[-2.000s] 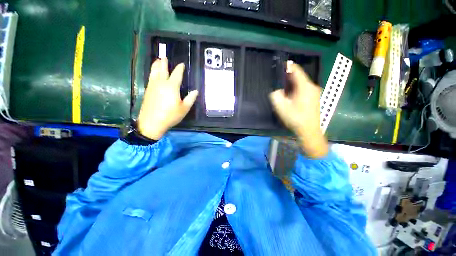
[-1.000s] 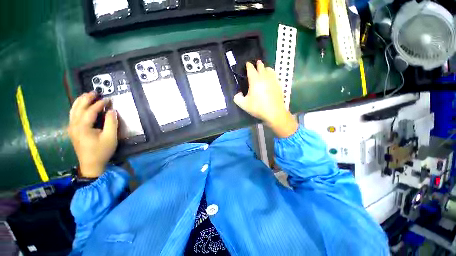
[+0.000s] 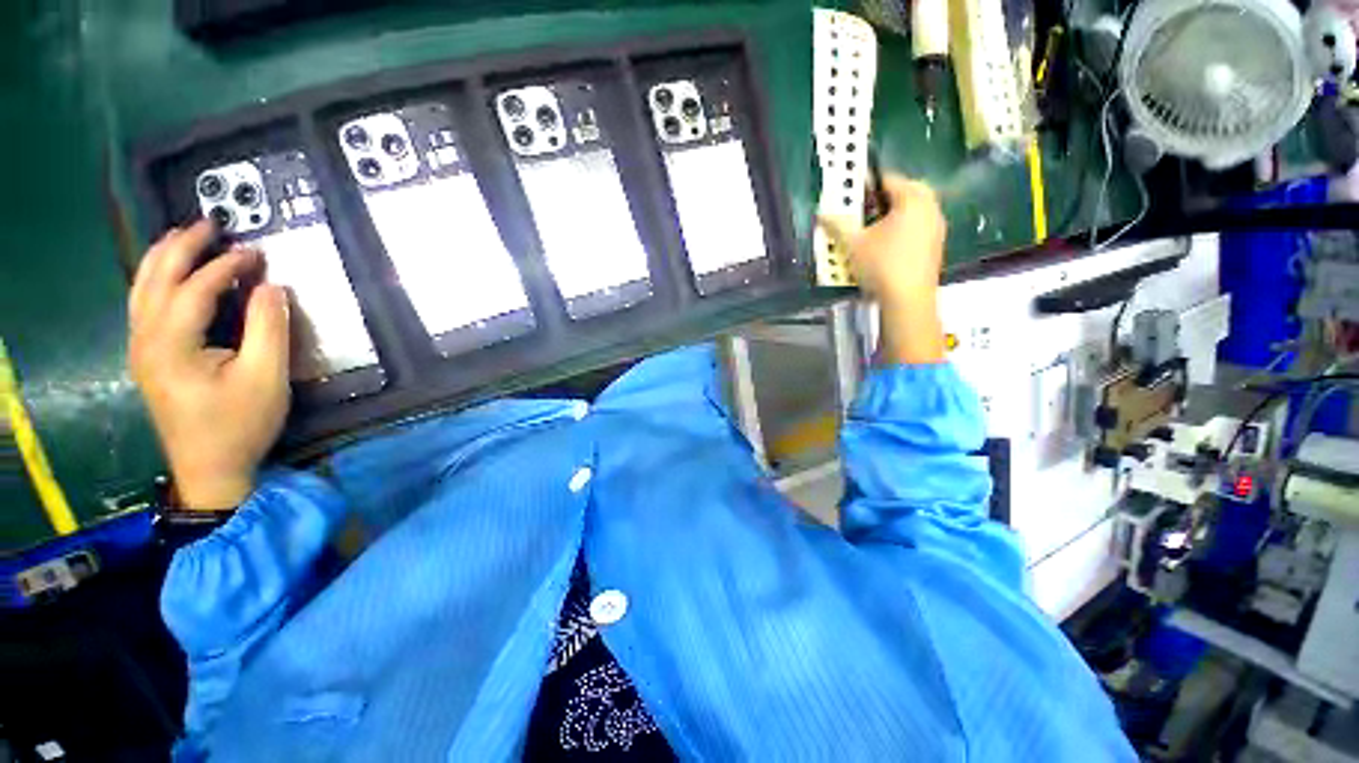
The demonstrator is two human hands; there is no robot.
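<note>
A black four-slot tray (image 3: 417, 373) lies in front of me with a phone back housing in each slot: leftmost (image 3: 321, 306), second (image 3: 447, 261), third (image 3: 589, 224) and rightmost (image 3: 716, 216). Each has a pale camera block at its far end. My left hand (image 3: 209, 358) is bent over the leftmost housing's side and the tray's left edge; its grip is unclear. A white strip with rows of black dots (image 3: 844, 105) lies right of the tray. My right hand (image 3: 897, 254) is at its near end, with a small dark thing at the fingertips; its hold is unclear.
Another black tray (image 3: 283, 12) is cut off at the top. A tool with a dark tip (image 3: 929, 45) and a bagged pale bundle (image 3: 990, 75) lie right of the strip. A fan (image 3: 1215, 75) and a white machine (image 3: 1043, 373) stand at the right.
My right hand has moved from the rightmost slot to the dotted strip. That slot, dark before, now shows a housing. The view has shifted, and my left hand stays at the tray's left end.
</note>
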